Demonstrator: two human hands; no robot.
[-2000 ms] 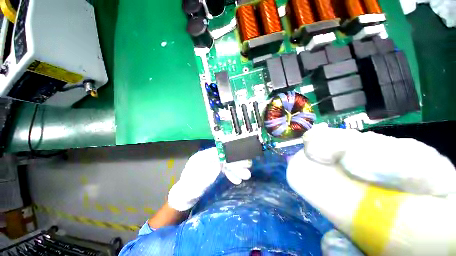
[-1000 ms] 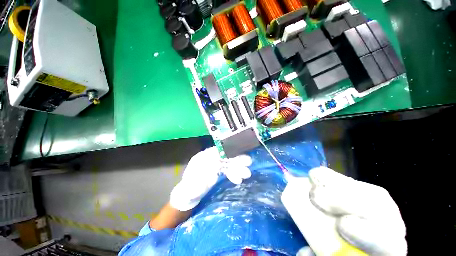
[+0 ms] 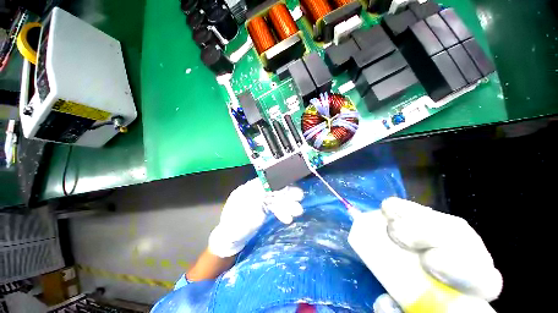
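The large green circuit board point(image 3: 371, 127) lies tilted on the green mat, its near corner over the bench edge. My right hand point(image 3: 442, 244), gloved in white, is closed around the fat white dispensing syringe point(image 3: 382, 250). The long thin needle point(image 3: 330, 188) with its purple hub points up-left; its tip is at the right side of the black block point(image 3: 287, 172) at the near corner. The toroidal choke point(image 3: 330, 121) sits just above. My left hand point(image 3: 248, 214), white-gloved, is at the board's near-left corner, fingers under or against its edge; its grip is partly hidden.
The white tape dispenser point(image 3: 85, 79) with a yellow reel stands on the bench at left. The green mat point(image 3: 177, 116) runs beside the board. My blue apron point(image 3: 293, 257) lies below the bench edge. Orange-copper wound blocks point(image 3: 273, 30) and black capacitors point(image 3: 215, 59) rise from the board's far part.
The board has turned and shifted left in view. My right hand has brought the syringe down-left, and the needle tip now shows at the black corner block. My left hand stays at the corner.
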